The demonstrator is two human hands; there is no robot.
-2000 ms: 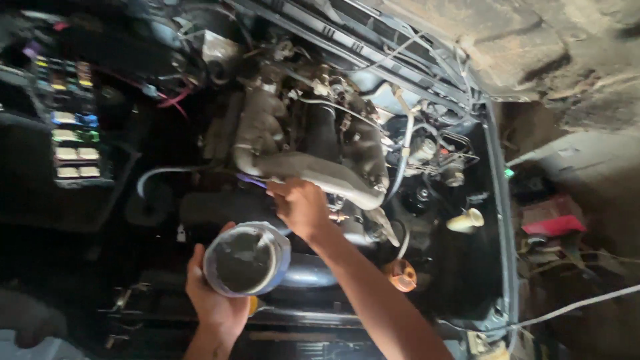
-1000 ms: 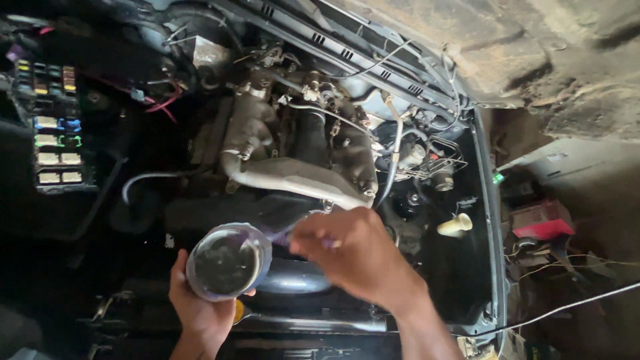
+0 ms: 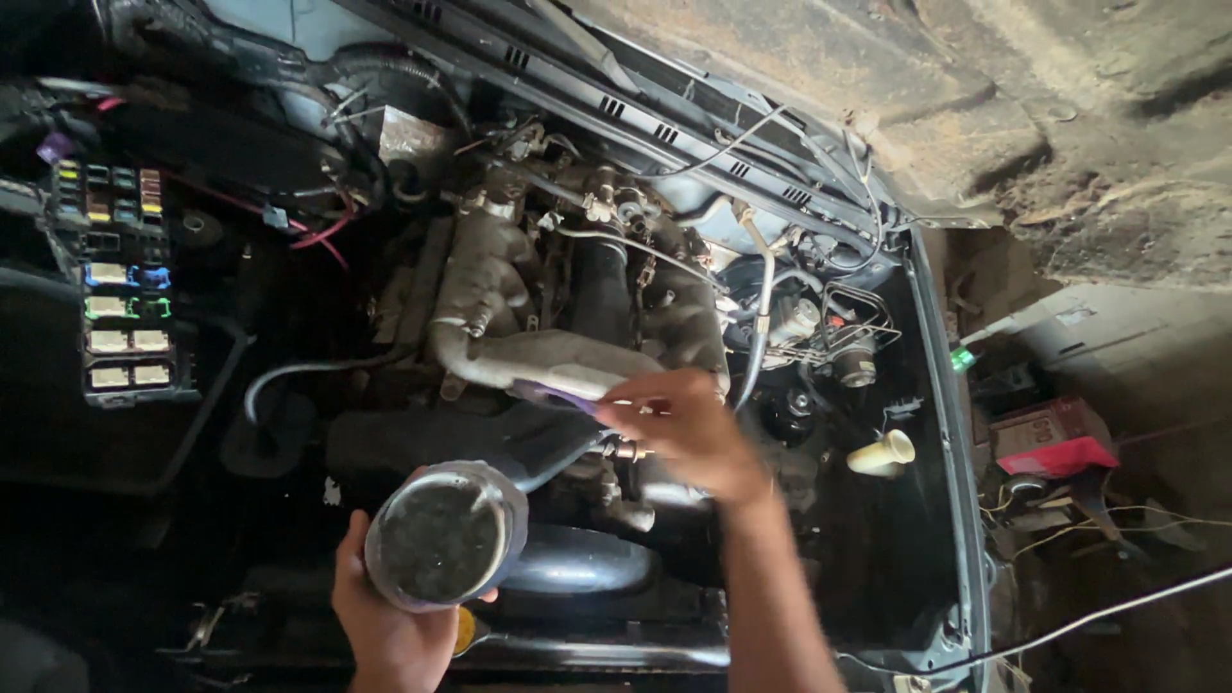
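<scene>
My left hand [image 3: 399,616] is closed around a round, open container [image 3: 445,535] with dark contents, low in the view above the front of the engine bay. My right hand [image 3: 683,433] grips a purple tool [image 3: 556,395], possibly a brush; its far end lies against or just over the lower edge of the grey metal intake manifold [image 3: 568,358]. Fingers and blur hide its handle. Below that manifold runs a black plastic duct [image 3: 443,448], to the upper right of the container.
A fuse and relay box [image 3: 125,289] is at the left. Cables and metal pipes [image 3: 765,298] surround the engine. A cream plastic cup-shaped part [image 3: 881,452] stands at the right, inside the fender edge [image 3: 948,433]. The rusty hood underside [image 3: 866,106] hangs at the upper right.
My right hand, over the duct near the container a second ago, has moved up to the manifold with the purple tool. My left hand still holds the container.
</scene>
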